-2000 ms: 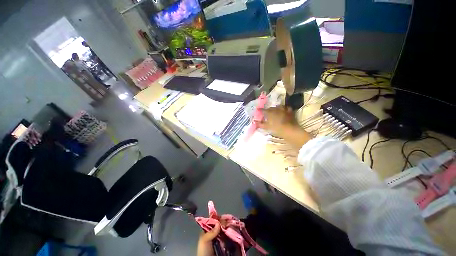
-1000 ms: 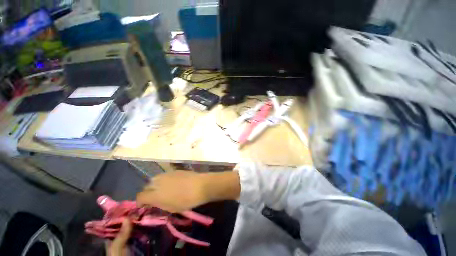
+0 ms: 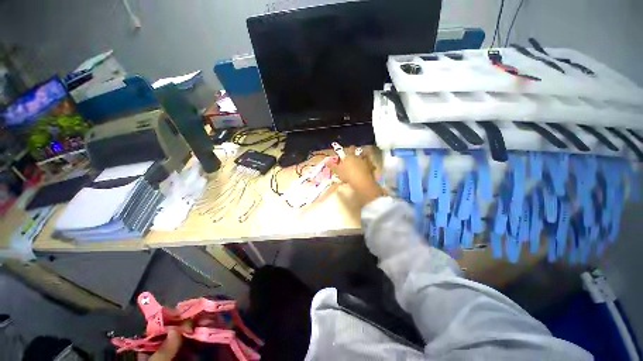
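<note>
My left hand (image 3: 169,344), cut off by the lower edge, holds a bunch of pink smart bands (image 3: 201,317) low in front of the desk. My right hand (image 3: 358,176) reaches onto the desk over a small group of white and pink smart bands (image 3: 314,185). Its fingers are at the top end of these bands; the fingertips are small and blurred, so whether they grip one is unclear.
Stacked white trays (image 3: 507,106) with black and blue straps hanging out stand at the right. Behind are a dark monitor (image 3: 338,67) and keyboard. A USB hub (image 3: 256,162) with white cables, a paper stack (image 3: 106,208) and a printer (image 3: 134,141) are further left.
The view has turned right. My right hand has gone from the hub's cables to the bunch in my left hand, then out to the bands on the desk. My left hand still holds the bunch.
</note>
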